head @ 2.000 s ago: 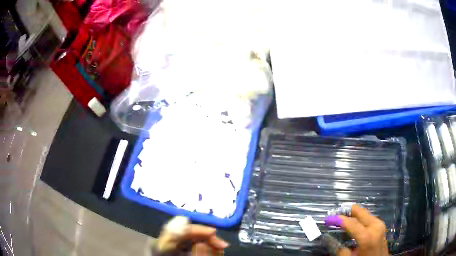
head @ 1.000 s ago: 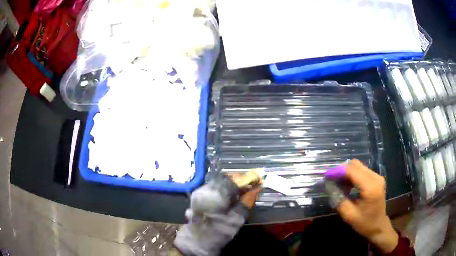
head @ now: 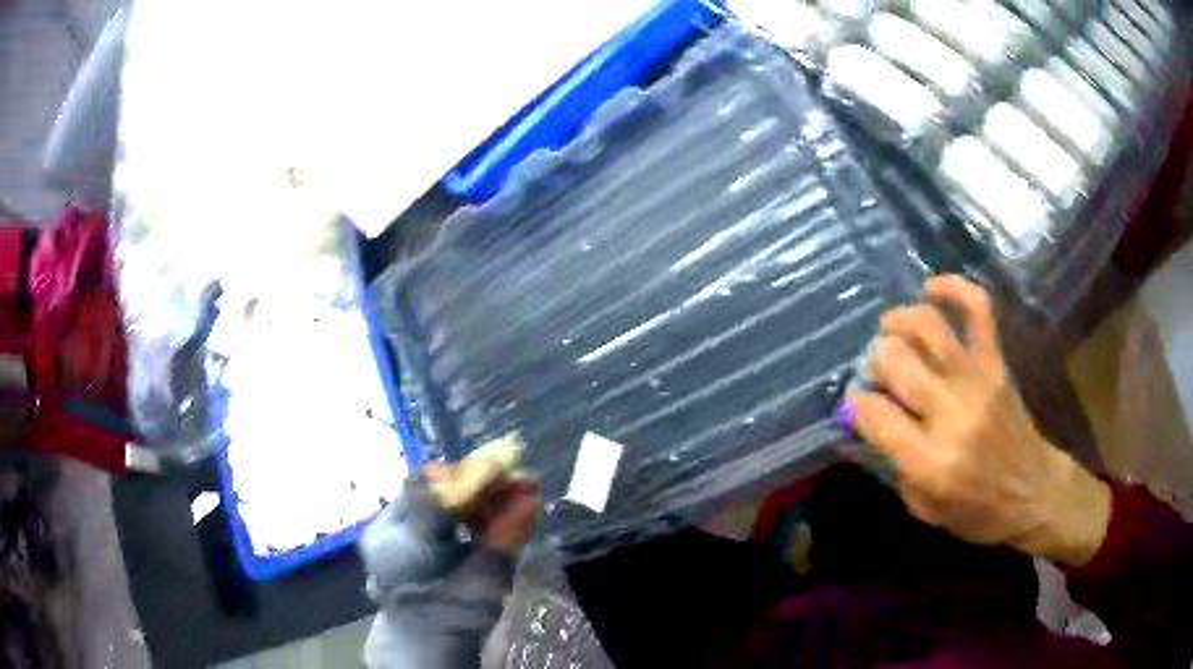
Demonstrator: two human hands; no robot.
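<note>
The clear ribbed tray lies in front of me on the black tabletop. A small flat white piece lies at its front left part, right of my left fingertips. My left hand, in a grey fingerless glove with beige finger cots, is at the tray's front left corner; its fingers are close together and blurred, and I cannot tell if they hold anything. My right hand, with a purple finger cot, has its fingers curled on the tray's front right corner.
A blue bin of white pieces is at left, with a clear bag behind it. A large white tray is at the back beside a blue bin edge. A pocketed tray with white oblong units is at right. Red items are far left.
The view has turned, so the trays look tilted. My right hand has gone from above the ribbed tray to its front right corner. My left hand remains near the white piece, with a gap between.
</note>
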